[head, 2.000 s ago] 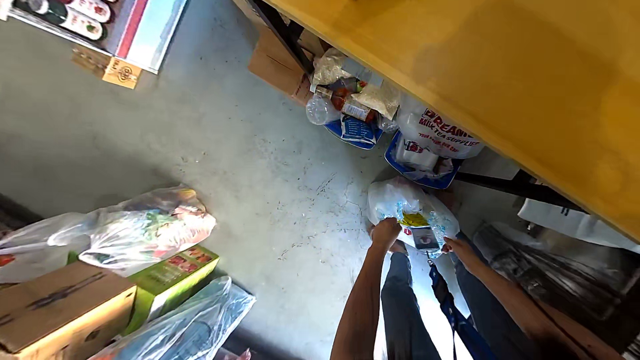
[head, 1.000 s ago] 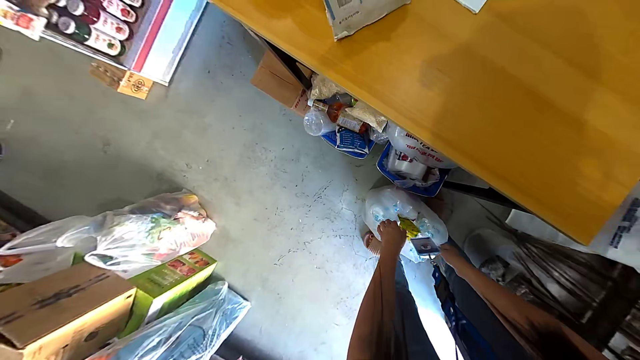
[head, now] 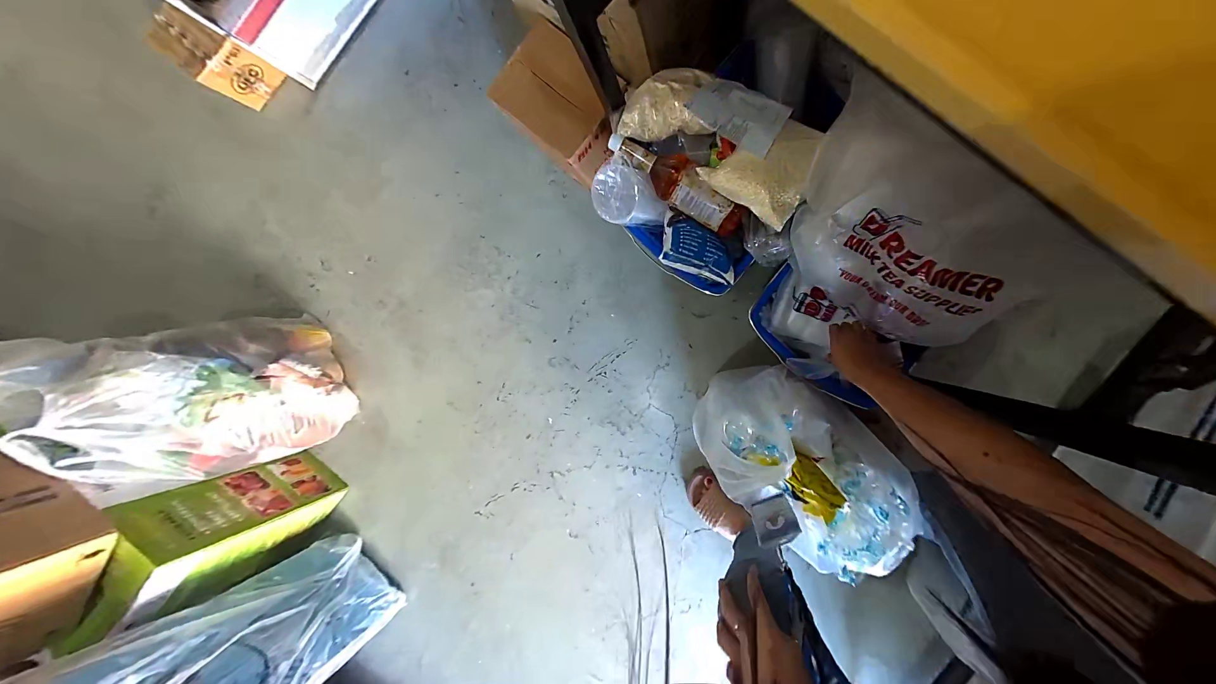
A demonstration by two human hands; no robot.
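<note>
My right hand (head: 863, 351) reaches into the front of a blue basket (head: 779, 332), its curled fingers against white plastic packaging; their tips are hidden. A large white plastic bag with red print (head: 912, 256) bulges above this basket. Low in the view, my left hand (head: 758, 632) is closed around a dark grey object (head: 760, 560) with a squarish, shiny end; what it is I cannot tell. Between my arms, a translucent plastic bag (head: 860, 503) full of blue-and-white small items rests near my foot (head: 714, 503), with a yellow packet (head: 814, 486) at its opening.
Another blue basket (head: 689, 277) holds a plastic bottle and bagged goods beside a cardboard box (head: 556, 95). A yellow tabletop (head: 1073, 85) overhangs at upper right. At left on the floor are a filled plastic bag (head: 218, 399), a green box (head: 228, 503) and a cardboard carton (head: 47, 560).
My right hand has moved from beside the translucent bag up to the blue basket. My left hand has left that bag's top and is lower, around the dark object. The view has come closer to the floor.
</note>
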